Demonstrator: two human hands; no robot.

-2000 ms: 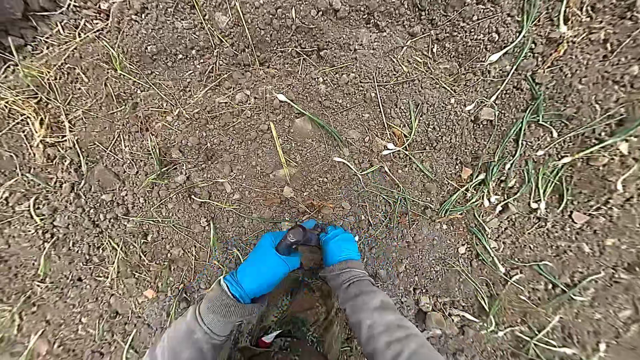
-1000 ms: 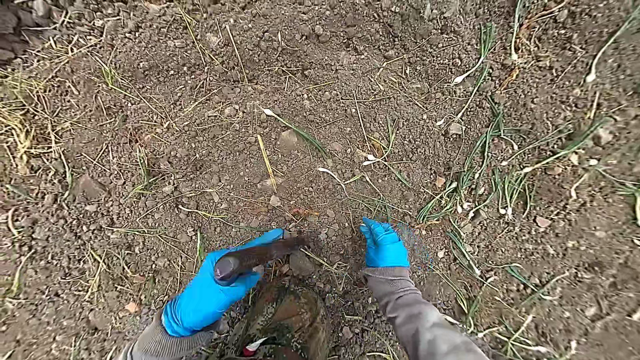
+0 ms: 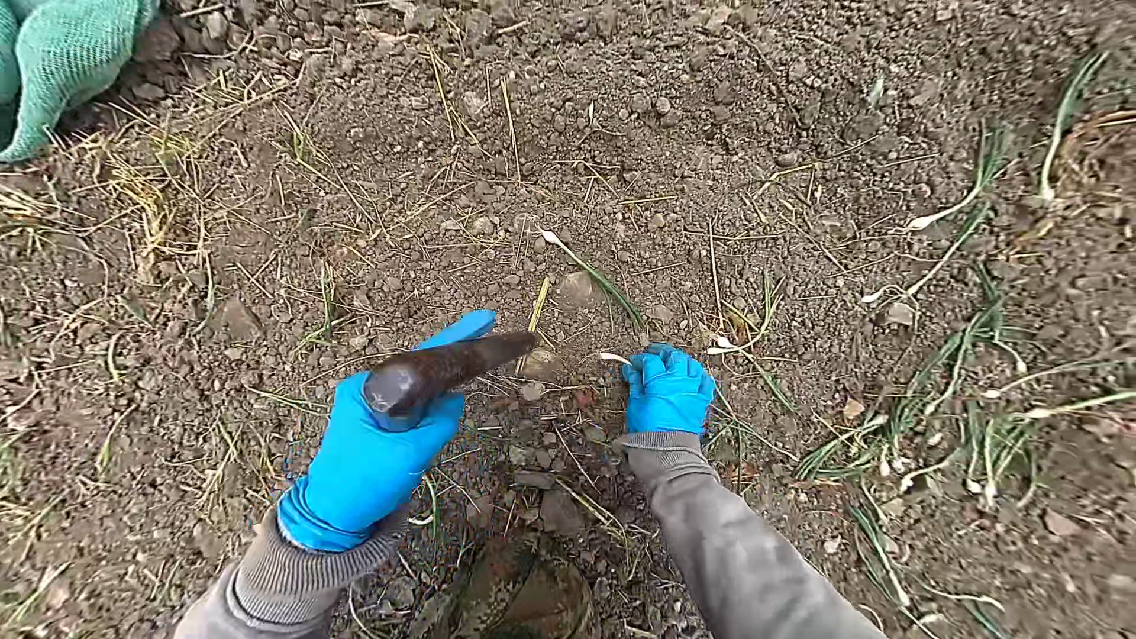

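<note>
My left hand (image 3: 377,444), in a blue glove, is closed around a dark, rounded hand tool (image 3: 448,368) whose narrower end points right over the soil. Its exact kind cannot be told. To the right, my right hand (image 3: 667,389), also gloved in blue, is at the ground with its fingers curled on a small plant with a white bulb (image 3: 614,358), which sticks out at the left of the fingers. Just above lies another bulb plant with a green leaf (image 3: 593,273). A further white-bulbed plant (image 3: 726,346) lies right beside my right hand.
Many uprooted bulb plants with green leaves (image 3: 954,355) lie scattered on the right. Green mesh netting (image 3: 75,58) is at the upper left. Dry straw (image 3: 155,195) and stones (image 3: 238,318) dot the soil. A camouflage-patterned boot or trouser leg (image 3: 524,590) shows at the bottom.
Both hands were together on the dark tool two seconds ago, then came apart; the left kept the tool. My right hand has closed on a small bulb plant. The view has shifted, bringing in the netting.
</note>
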